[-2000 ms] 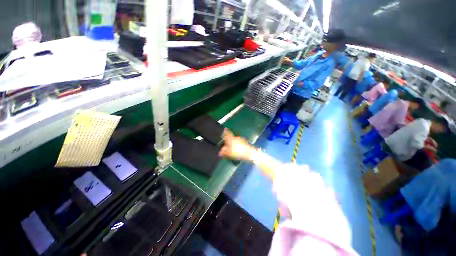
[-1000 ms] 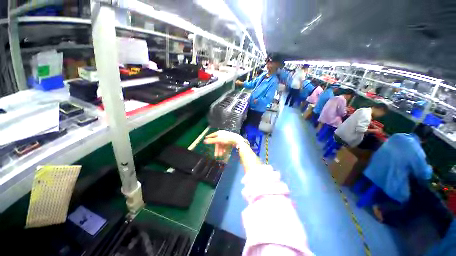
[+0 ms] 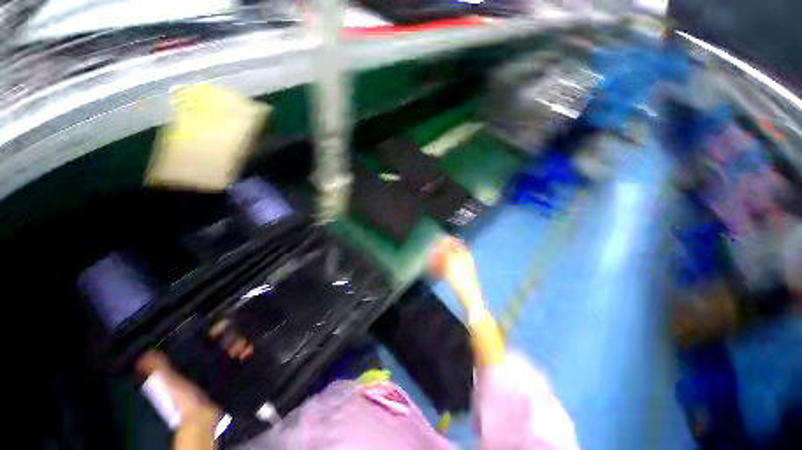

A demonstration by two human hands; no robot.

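Note:
The view is strongly blurred. A black phone tray (image 3: 290,308) with glossy slots lies in front of me on the bench. My left hand (image 3: 163,378) is at the tray's lower left edge; its fingers are too blurred to tell what they hold. My right hand (image 3: 450,257) is over the bench's front edge, right of the tray, with nothing clearly seen in it. Phones with pale lit screens, one at the left (image 3: 119,288) and one farther back (image 3: 261,200), lie behind the tray.
A pale yellow sheet (image 3: 207,141) hangs from the shelf edge. A pale post (image 3: 330,132) stands behind the tray. Matte black trays (image 3: 396,193) lie on the green mat. Another black tray (image 3: 431,343) is at the right, below bench level. Blurred people in blue and pink are beyond.
The view has swung down and left towards the tray. My left hand has come into view at the lower left. My right hand has drawn back nearer to me.

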